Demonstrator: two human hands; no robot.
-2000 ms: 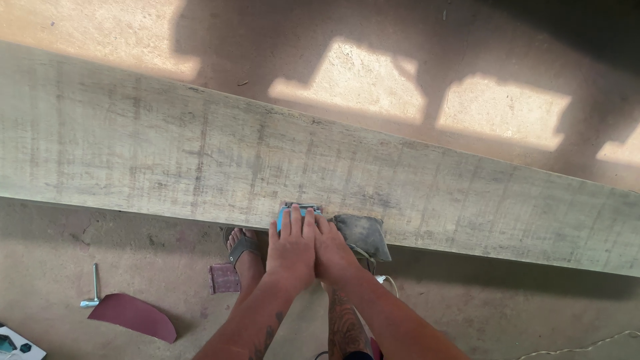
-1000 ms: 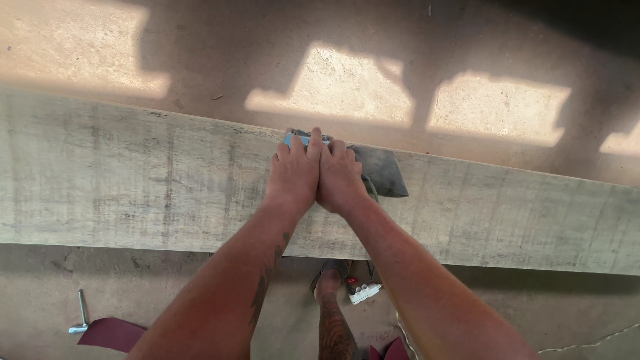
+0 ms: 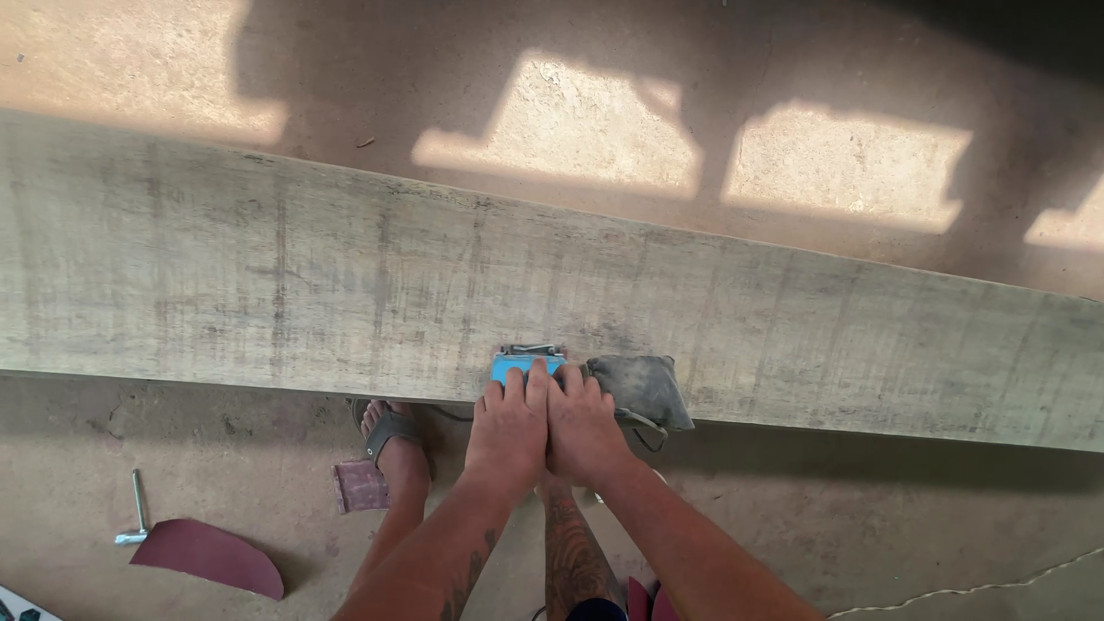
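Observation:
A long wooden plank [image 3: 345,276] with dark crosswise marks runs across the view. On its near edge sits a blue sheet sander [image 3: 511,366] with a metal paper clamp at its far end. My left hand [image 3: 509,424] and my right hand [image 3: 586,424] lie side by side, touching, both wrapped over the sander's body, which they mostly cover. A grey cloth dust bag [image 3: 642,388] sticks out from the sander to the right of my right hand.
On the floor below the plank lie a metal T-handled tool [image 3: 136,517], a curved piece of dark red sandpaper [image 3: 211,556] and a small sandpaper piece [image 3: 360,486] beside my sandalled foot [image 3: 392,431]. A pale twisted cord [image 3: 957,592] lies at lower right.
Both hands and the sander were at the plank's near edge, then at its far edge one second ago, and are back at the near edge now. My hands stay on the sander.

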